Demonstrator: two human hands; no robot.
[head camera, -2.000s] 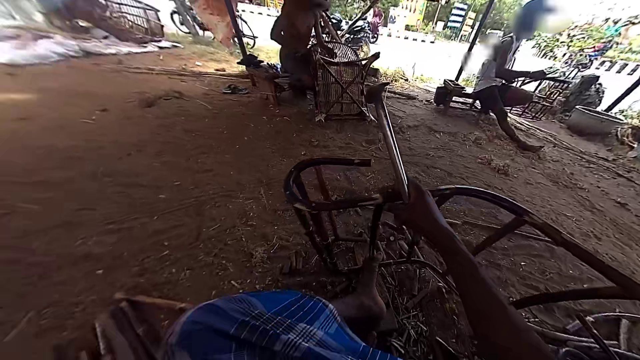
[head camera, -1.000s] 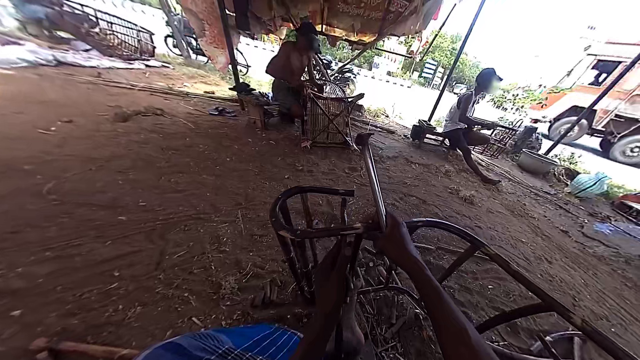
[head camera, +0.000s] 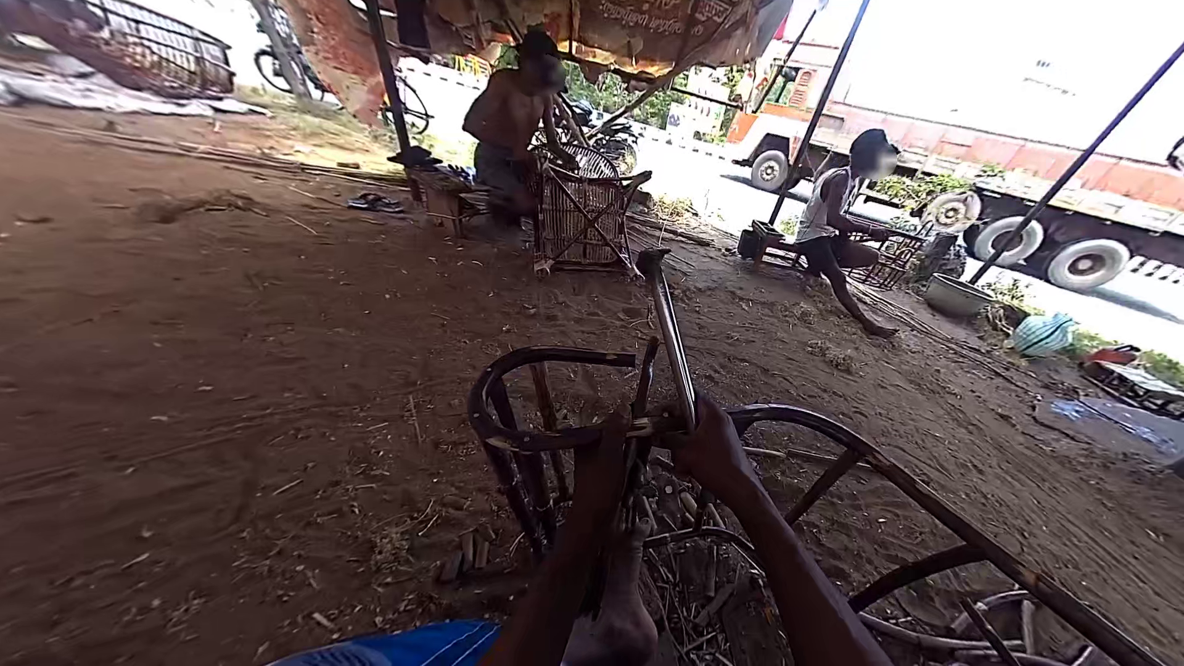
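A dark cane chair frame (head camera: 888, 462) lies across the ground before me, its curved end loop (head camera: 499, 370) at the centre. My right hand (head camera: 708, 449) grips a hammer (head camera: 673, 333) near the lower end of its pale shaft; the dark head points up and away. Close on its left, my left hand (head camera: 606, 453) is at the frame's rail, beside a short upright stick (head camera: 645, 379). Its fingers are dark and partly hidden, so its exact grip cannot be told. My bare foot (head camera: 624, 592) rests below, among cane scraps.
Ahead, a person (head camera: 509, 120) works at a woven cane chair (head camera: 583, 208); another person (head camera: 837, 213) sits at right near a metal basin (head camera: 957, 296). Poles hold up a cloth awning. A truck (head camera: 999, 176) is on the road behind. Wood pieces (head camera: 467, 555) lie near my foot.
My left hand, unseen two seconds ago, has come in to the frame's rail beside my right hand. The truck has come further into view. The view has tilted up.
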